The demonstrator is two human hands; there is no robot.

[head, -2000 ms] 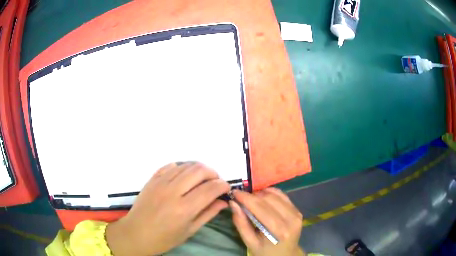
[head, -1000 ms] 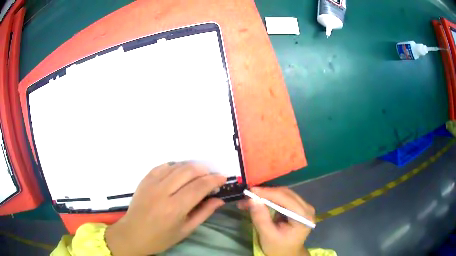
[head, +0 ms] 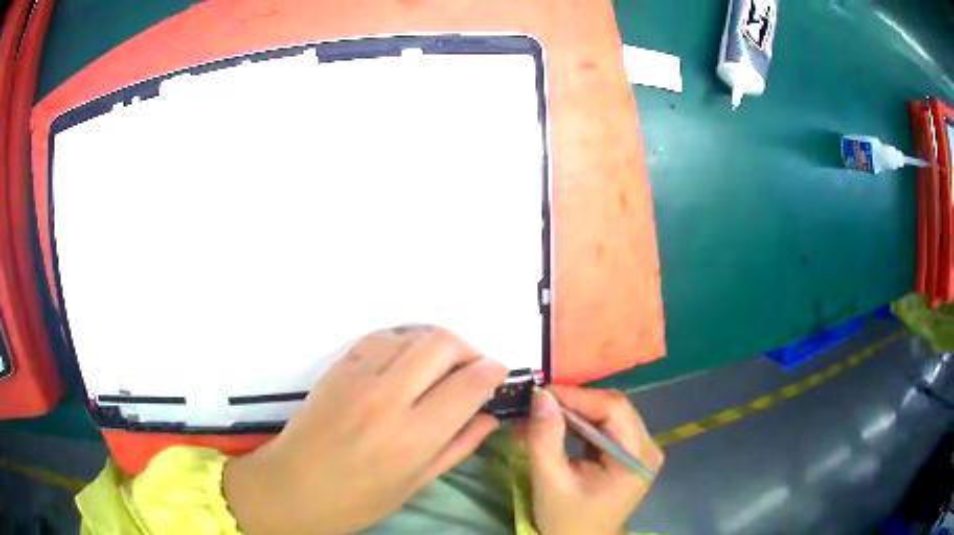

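A display panel [head: 303, 219] with a glaring white face and thin black border lies on an orange-red foam tray [head: 607, 209]. My left hand [head: 377, 428] rests over the panel's near edge, fingers and thumb pinching that edge close to the near right corner. My right hand [head: 591, 455] holds thin tweezers [head: 607, 444] like a pen, their tip at that corner. The tip is mostly hidden by my fingers, and I cannot tell if it grips anything. Dark strips [head: 141, 399] run along the near edge.
A grey-white adhesive tube [head: 746, 52], a white card [head: 652, 68] and a small blue-label bottle [head: 870, 155] lie on the green bench [head: 774, 251]. More orange trays stand at left [head: 26, 261] and right [head: 929, 199]. A blue bin [head: 826, 340] and a yellow sleeve [head: 931, 319] show at right.
The view has shifted, so the panel and bench items sit further right. The tweezers have tilted more steeply, with their tip still at the corner. My left hand stays at the near edge.
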